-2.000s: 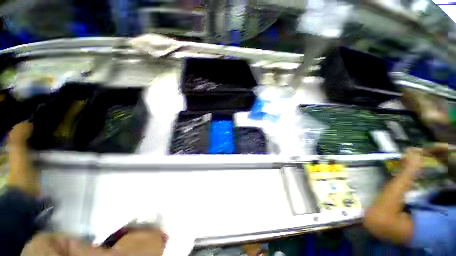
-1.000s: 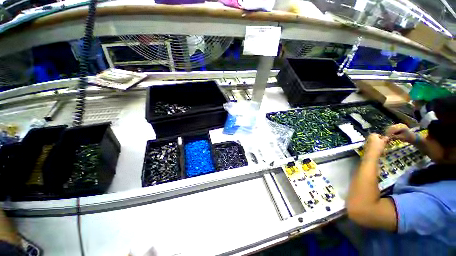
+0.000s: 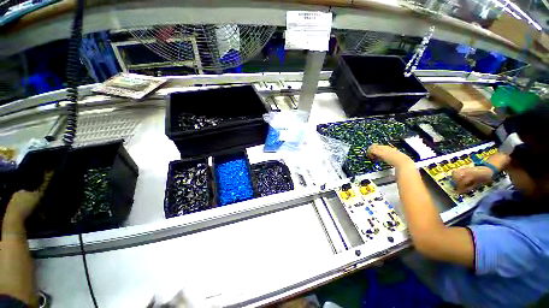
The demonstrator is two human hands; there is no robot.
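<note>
Neither of my hands can be made out. A small pale blurred shape (image 3: 171, 299) is cut off by the bottom edge; I cannot tell what it is. The nearest circuit board panel (image 3: 373, 212) lies in the channel right of centre, with yellow blocks on its far edge and small blue and dark parts. No hand touches it. Beyond the rail stand three small bins, holding dark silvery parts (image 3: 190, 187), blue components (image 3: 233, 180) and small black leaded parts (image 3: 272, 178).
A neighbour's arm (image 3: 15, 240) reaches into black bins at far left. The right neighbour's hand (image 3: 383, 153) is over the green-yellow components (image 3: 361, 139), the other at a board (image 3: 460, 174). Metal rail (image 3: 180, 224), paired cross bars (image 3: 331, 225), large black bin (image 3: 210, 141) and hanging coiled cord (image 3: 73, 78) also show.
The view has steadied; my hands and a dark band near the bottom left are gone. The right neighbour's hand has moved to the green-yellow parts. The left neighbour's hand has entered the bins.
</note>
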